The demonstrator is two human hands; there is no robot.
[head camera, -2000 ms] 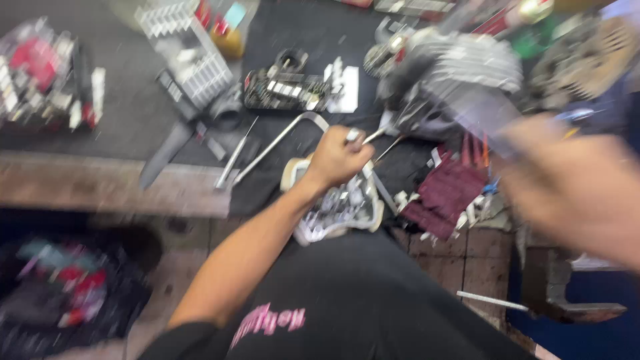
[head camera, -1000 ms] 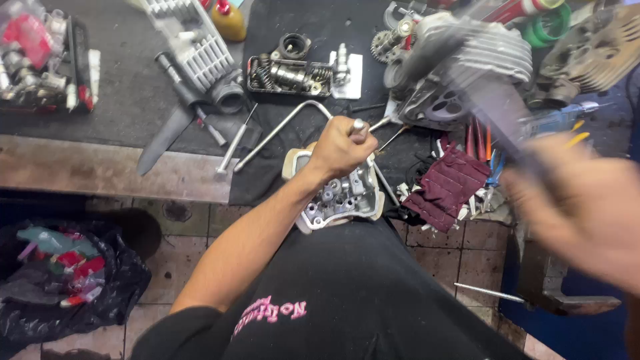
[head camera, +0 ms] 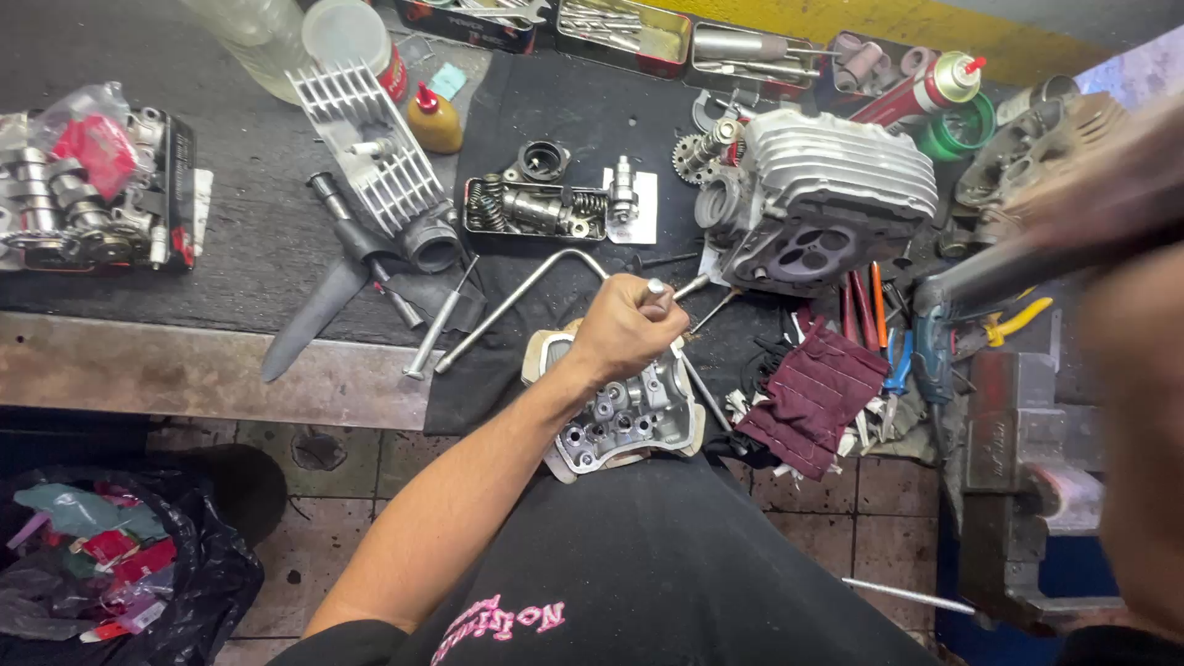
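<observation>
My left hand is closed around a metal rod, whose top end shows above the fist. It is held upright over an aluminium engine cylinder head that lies at the bench edge against my shirt. At the right edge my right hand is large and blurred, raised close to the camera. A long blurred tool, seemingly a hammer, reaches from it; its grip and head are hard to make out. A bent metal bar and a T-shaped rod lie left of the cylinder head.
A larger finned cylinder head stands behind on the right, near a maroon cloth, pliers and a bench vise. Left are a finned part and a box of camshafts. A parts tin sits behind.
My left hand stays on the rod above the cylinder head. My right hand, with the blurred tool, has moved outward to the right edge.
</observation>
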